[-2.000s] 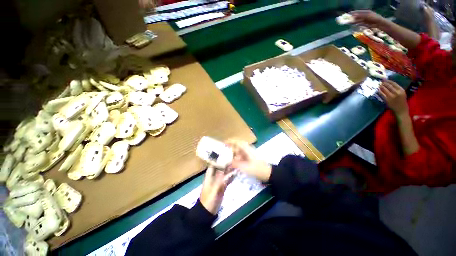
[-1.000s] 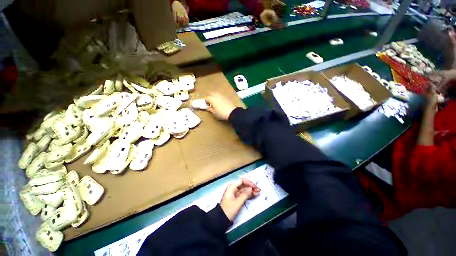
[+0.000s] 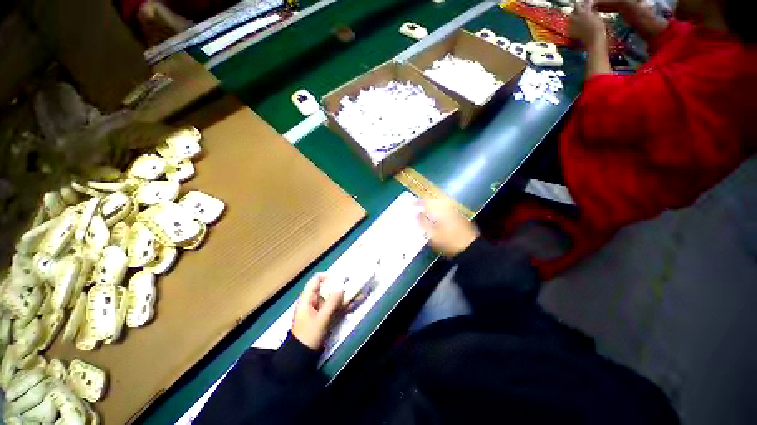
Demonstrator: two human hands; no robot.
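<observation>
My left hand (image 3: pixel 314 314) is over the white sticker sheet (image 3: pixel 390 228) along the near table edge. Its thumb and fingers hold a pale plastic housing (image 3: pixel 349 279), blurred against the white sheet. My right hand (image 3: pixel 448 226) is blurred near the far end of the sheet, its fingertips over the white surface; whether it holds anything cannot be told. The shell pile (image 3: pixel 104 257) of cream housings with small dark openings lies at the left on the cardboard sheet (image 3: pixel 266 216).
Two open cardboard boxes of small white parts (image 3: pixel 390 116) (image 3: pixel 465 76) stand beyond the sheet. A single housing (image 3: pixel 305 102) lies on the green surface. A person in red (image 3: pixel 656 124) works at the right, beside loose white pieces (image 3: pixel 539 85) and red netting (image 3: pixel 539 25).
My right hand has left the cardboard beside the pile and moved back to the sheet's far end. A housing now shows at my left fingertips. The view has shifted to the right.
</observation>
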